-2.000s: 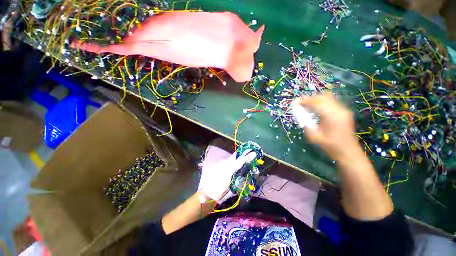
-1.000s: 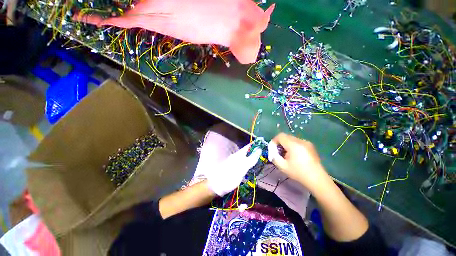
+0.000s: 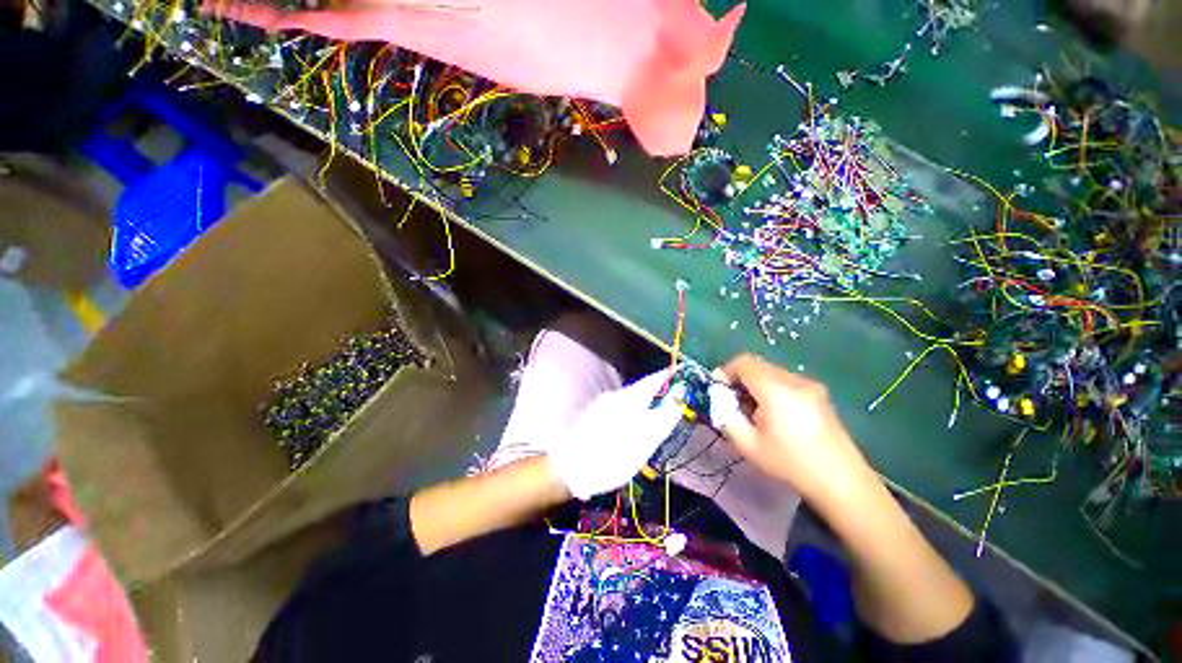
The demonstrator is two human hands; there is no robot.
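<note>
My left hand, in a white glove, holds a green ring circuit board over my lap, near the bench edge. Yellow, red and black wires hang below the board, and an orange-red lead sticks up from it. My right hand, bare with white-covered fingertips, pinches at the board's right side. The fingers cover most of the board, and any lead between them is too small to make out. A pile of short connector leads lies on the bench ahead.
The green bench holds wired board assemblies at right and at left, the left ones partly under a pink foam sheet. A cardboard box with small dark parts stands left of my lap, near a blue stool.
My right hand has come back from the connector-lead pile to the board, which my left hand has raised slightly. Over the last second both hands stay together at the board. The camera view has shifted.
</note>
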